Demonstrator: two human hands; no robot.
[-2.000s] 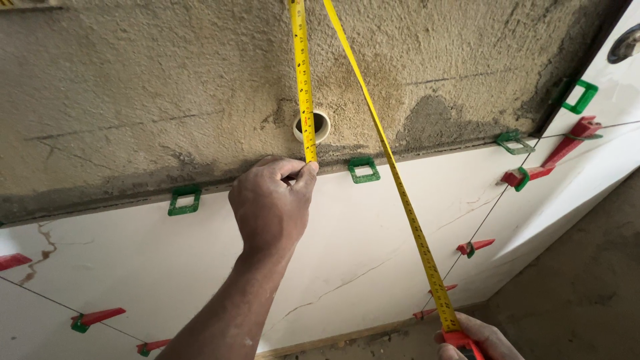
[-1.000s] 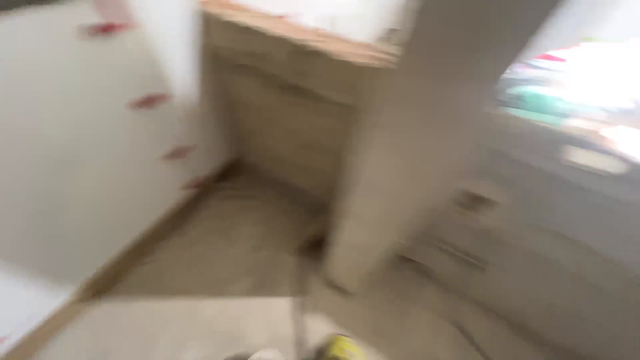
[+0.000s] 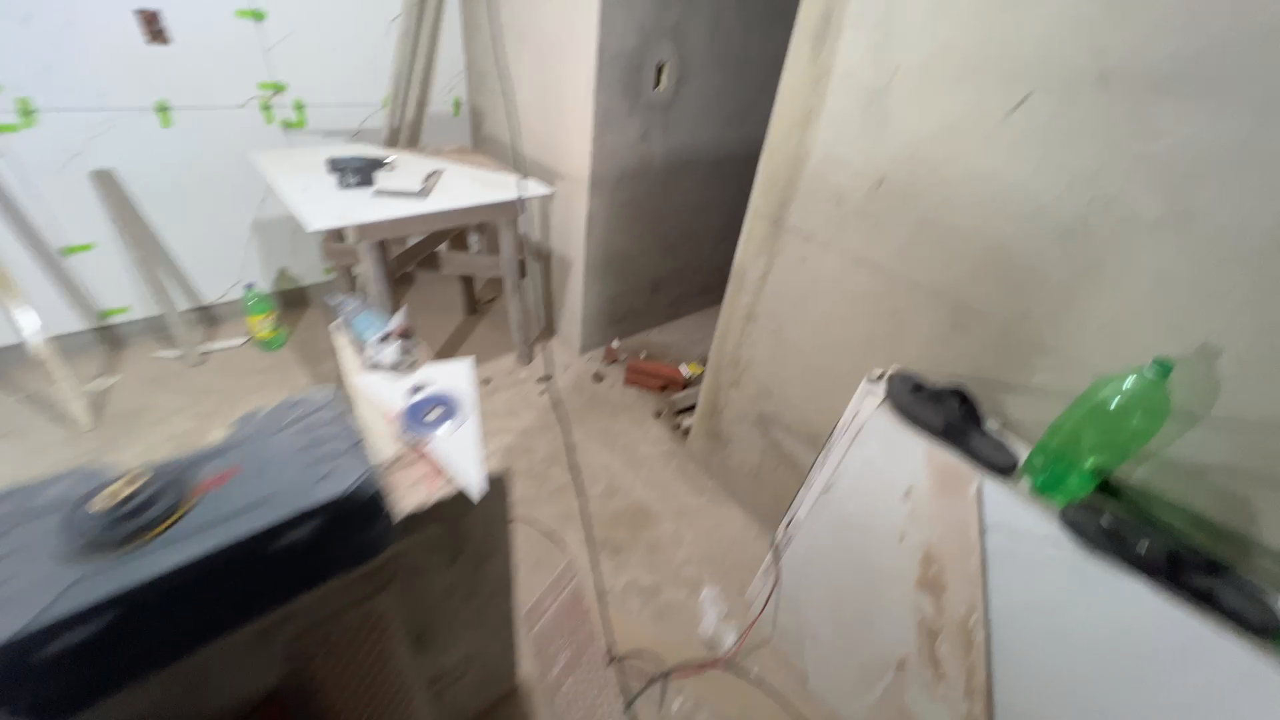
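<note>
Neither my left hand nor my right hand shows in the blurred head view. At the lower left a dark round object (image 3: pixel 130 508) lies on a stack or box covered in dark plastic sheet (image 3: pixel 290 450). A blue disc (image 3: pixel 430 412) rests on a white tile offcut (image 3: pixel 465 395) beside it. Farther back, a white-topped table (image 3: pixel 420 205) bears a dark object (image 3: pixel 355 170) and a small light piece. On the right, a green plastic bottle (image 3: pixel 1100 430) and dark sandals (image 3: pixel 950 422) lie on the top edge of leaning white panels (image 3: pixel 890 560).
A cable (image 3: pixel 580 480) runs along the dusty floor between the dark-covered stack and the leaning panels. Red brick pieces (image 3: pixel 655 376) lie by the doorway. Another green bottle (image 3: pixel 265 318) stands near the tiled wall (image 3: pixel 200 60), with long boards leaning there.
The view has swung away from the tiled wall to the room. Two seconds ago both hands were at a yellow tape measure; hands and tape are now out of view.
</note>
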